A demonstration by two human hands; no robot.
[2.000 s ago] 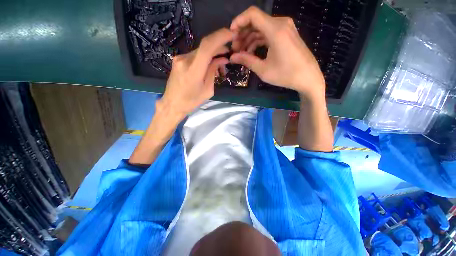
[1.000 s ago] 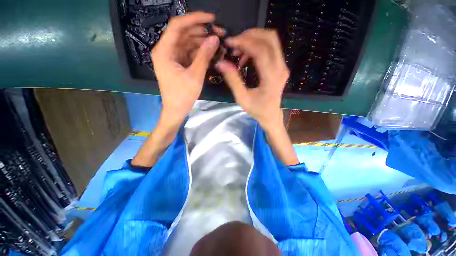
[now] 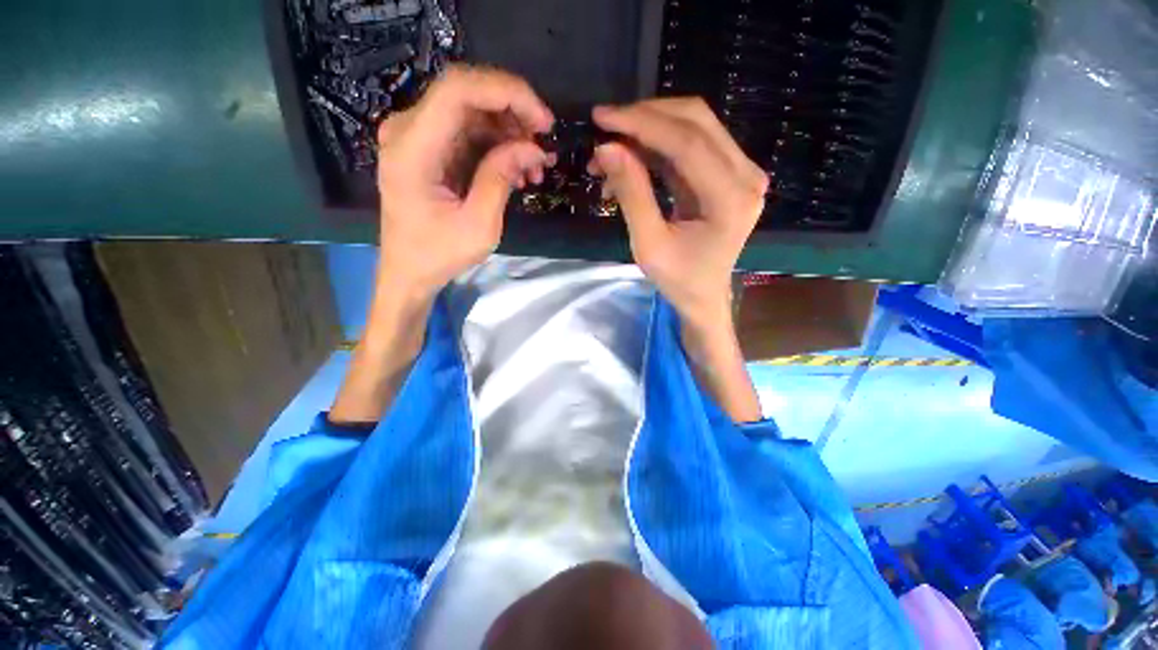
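My left hand (image 3: 445, 165) is over the black work tray (image 3: 552, 45), thumb and index fingertips pinched on a small black plastic part that hardly shows against the tray. My right hand (image 3: 686, 191) is just to its right, fingers curled and fingertips near the same part; whether they grip anything is unclear. Tiny gold-coloured contacts (image 3: 552, 201) lie below the fingertips at the tray's near edge. Loose black plastic parts (image 3: 362, 57) lie jumbled at the tray's left. Dark pieces with bright points (image 3: 794, 108) lie in rows at the right.
The tray lies on a green bench (image 3: 140, 127). Clear plastic trays (image 3: 1060, 191) are at the right. Black wrapped strips (image 3: 76, 419) and a brown cardboard box (image 3: 216, 343) are at the left, below the bench edge. Blue stools (image 3: 952, 533) stand at lower right.
Both hands have changed pose above the gold pile. The right hand has come down from the upper right, then shifted slightly right, leaving a small gap between the fingertips.
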